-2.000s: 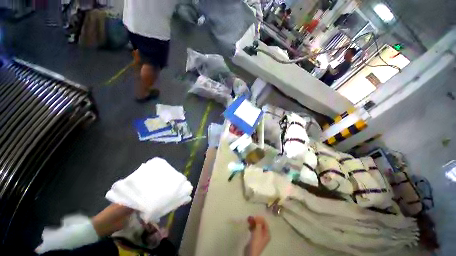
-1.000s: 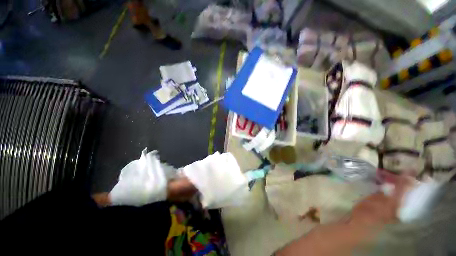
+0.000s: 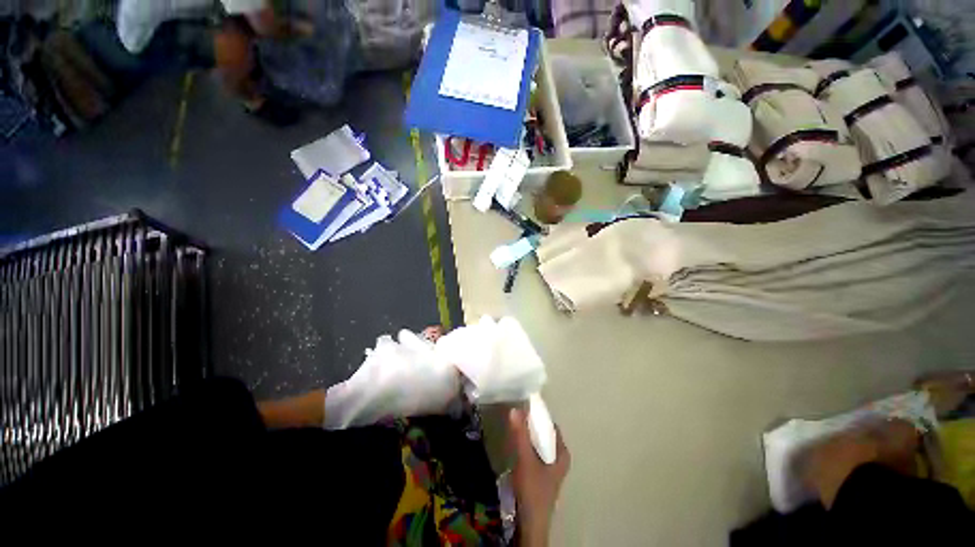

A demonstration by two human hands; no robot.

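A folded white fabric bundle (image 3: 494, 361) stands out past my left hand, above the table's left edge. The same thin white fabric wraps my left forearm. My left hand (image 3: 432, 333) is mostly hidden by the fabric, with only a bit of skin showing, and is closed around the bundle. My right hand (image 3: 538, 475) is just below the bundle at the table's near left. It grips a narrow white strip (image 3: 543, 428), whose upper end meets or nearly meets the bundle's lower edge.
A steel-tube rack (image 3: 102, 331) stands left. On the beige table (image 3: 641, 427) are a blue clipboard (image 3: 471, 80) over a white tray, a brown tape roll (image 3: 558, 196), beige curtain (image 3: 791, 267) and strapped rolls (image 3: 796, 128). Another person's arm (image 3: 855, 459) is at right. Papers lie on the floor.
My right hand has come back from the table's right side to the bundle, with the white strip in it. The view has turned down toward the table.
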